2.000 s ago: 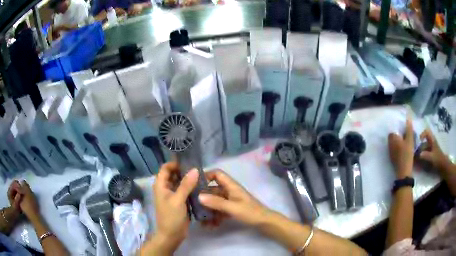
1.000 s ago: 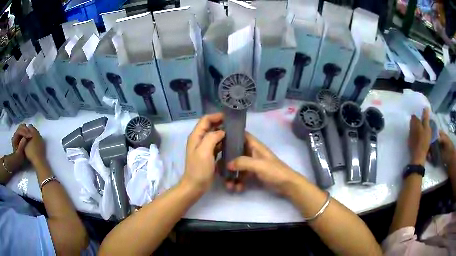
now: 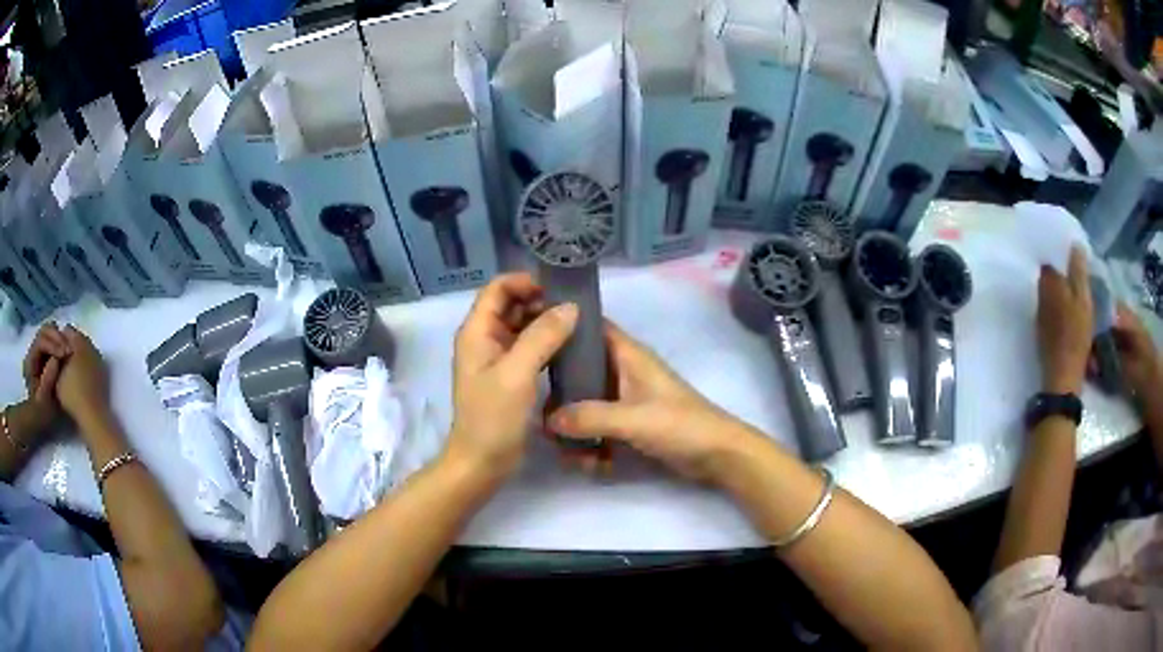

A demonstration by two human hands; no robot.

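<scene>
A dark grey handheld fan [image 3: 569, 236] stands nearly upright above the white bench in front of me, its round slatted grille facing me. My left hand [image 3: 510, 363] grips the handle from the left, fingers around its upper part. My right hand [image 3: 644, 410] holds the lower handle from the right, its thumb across the front near the bottom end. Both hands are bare, and a bracelet is on my right wrist. The fingers behind the handle are partly hidden.
Open retail cartons [image 3: 453, 217] stand in a row behind. Several grey fans [image 3: 804, 369] lie at the right. More units and white crumpled bags [image 3: 355, 433] lie at the left. People's hands rest at the left [image 3: 70, 369] and hold something at the right [image 3: 1065, 318].
The view has shifted downward since the earliest frame, showing the bench's front edge. Both hands still hold the fan, and my right hand now sits near the handle's lower end.
</scene>
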